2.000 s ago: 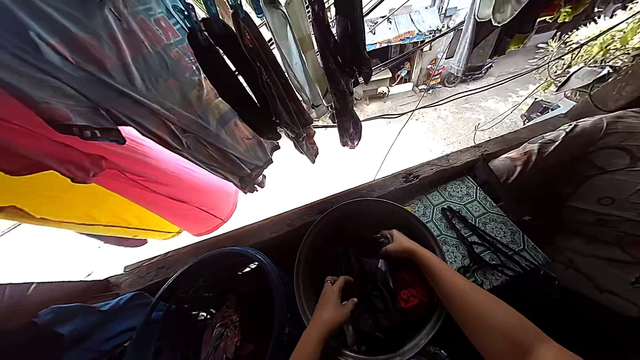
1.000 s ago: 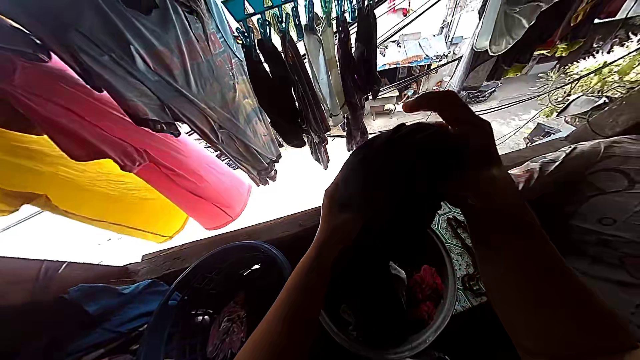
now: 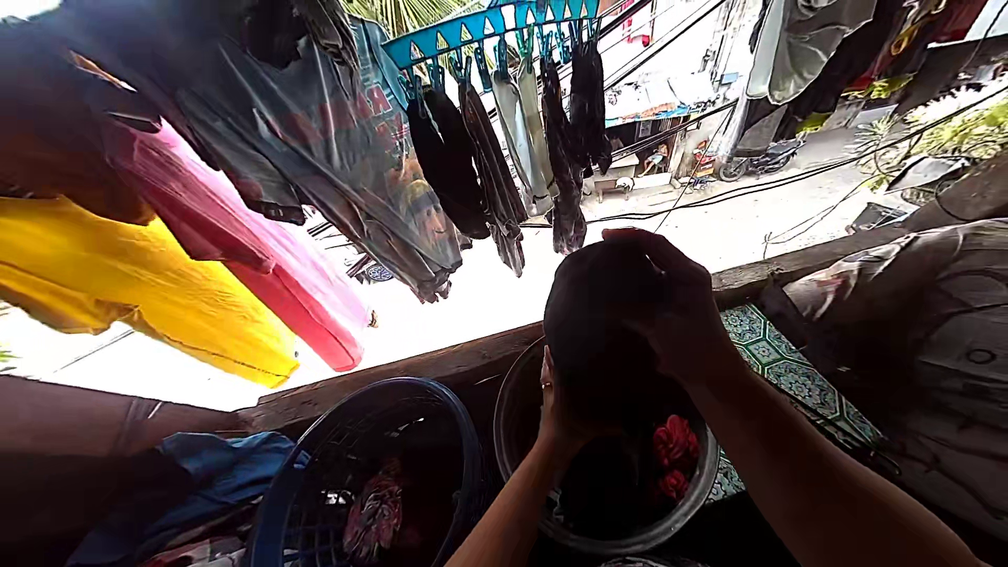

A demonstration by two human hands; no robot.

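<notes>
A bunched dark cloth is held up between my two hands, over a round metal basin. My left hand grips its lower left side. On its upper right side lies my right hand, fingers curled over the top. The fabric is too dark to tell its kind. Inside the basin, a crumpled red cloth rests at the right among dark shadow. To the left stands a blue plastic laundry basket with a patterned cloth in it.
A turquoise clip hanger holds several socks above a wooden ledge. Yellow and pink garments hang left. A green patterned surface lies right of the basin, near a light printed garment. Dark wires cross beyond.
Two seconds ago both hands were down in the basin; now they hold the dark cloth raised above it. The view has tilted upward, showing more of the clip hanger.
</notes>
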